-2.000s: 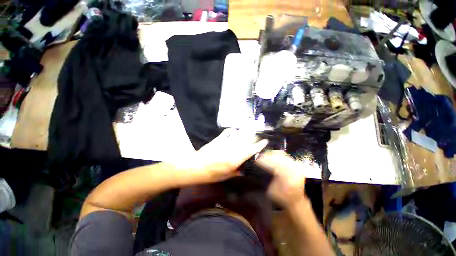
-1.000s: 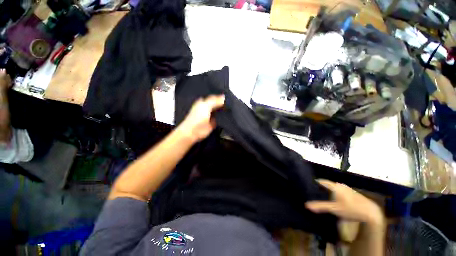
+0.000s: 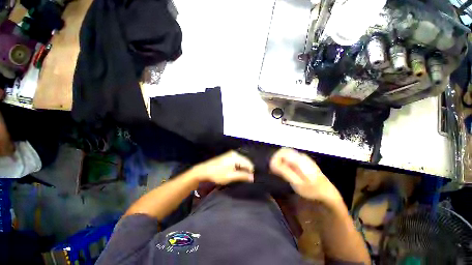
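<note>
A black fabric piece (image 3: 189, 116) lies partly on the white table's front edge and runs down to my lap. My left hand (image 3: 232, 168) and my right hand (image 3: 290, 166) are close together below the table edge, both gripping the black fabric between them. My fingers are slightly blurred. The overlock machine (image 3: 393, 57) stands at the upper right, away from my hands, with its silvery cloth plate (image 3: 290, 52) on its left side. No fabric from my hands touches the machine.
A pile of black pieces (image 3: 111, 62) hangs over the table at the left. Black lint (image 3: 359, 124) clings at the table edge below the machine. A fan (image 3: 432, 240) stands at the lower right, a blue stool (image 3: 83, 243) at the lower left. Another person's white sleeve (image 3: 20, 159) shows at the far left.
The fabric was at the machine, then drawn away and spread between my hands. Now my hands have come together near my body. The view has shifted, with the machine nearer the upper right.
</note>
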